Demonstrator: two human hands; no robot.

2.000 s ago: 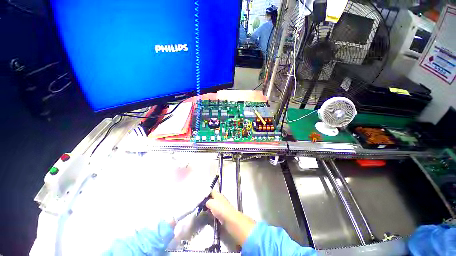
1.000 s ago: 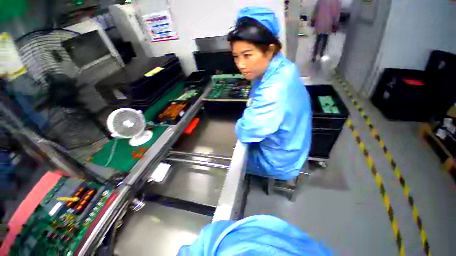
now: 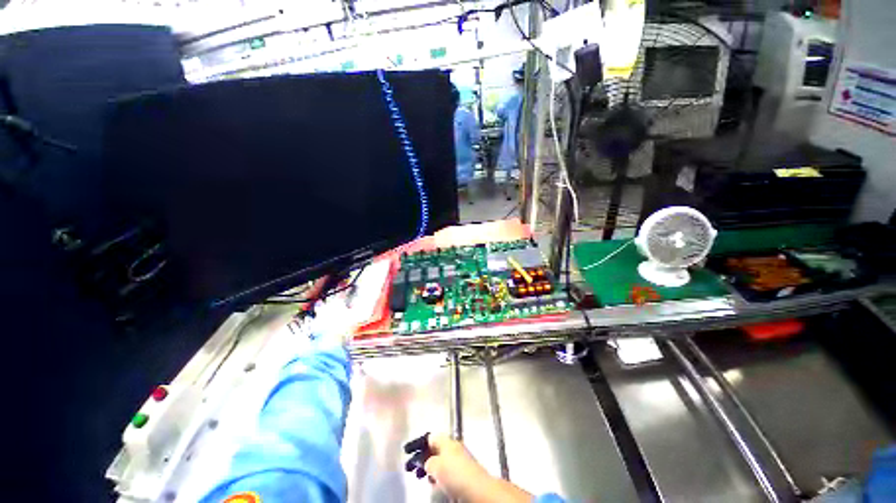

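Observation:
A large green circuit board (image 3: 472,285) with orange-copper coils lies on red sheets behind the front rail, a yellow stick across its coils. My left hand (image 3: 329,319) reaches forward to the left of the board, by the papers and red sheets. It looks white and is washed out, so its fingers and any hold are unclear. My right hand (image 3: 450,466) is low over the metal conveyor, away from the board. Small dark pieces (image 3: 420,455) show at its fingertips; I cannot tell whether they are a tool or finger covers.
Conveyor crossbars (image 3: 617,427) run over shiny metal. A dark monitor (image 3: 285,187) stands left, a blue coiled cord (image 3: 408,147) before it. A button box (image 3: 147,432) is at lower left. A small white fan (image 3: 676,241) stands on a green mat. A blue sleeve (image 3: 880,478) shows at the right edge.
The view swung right to a seated person in blue, then back to the board. Since the oldest frame, the monitor has turned from blue to dark and my left arm has reached forward.

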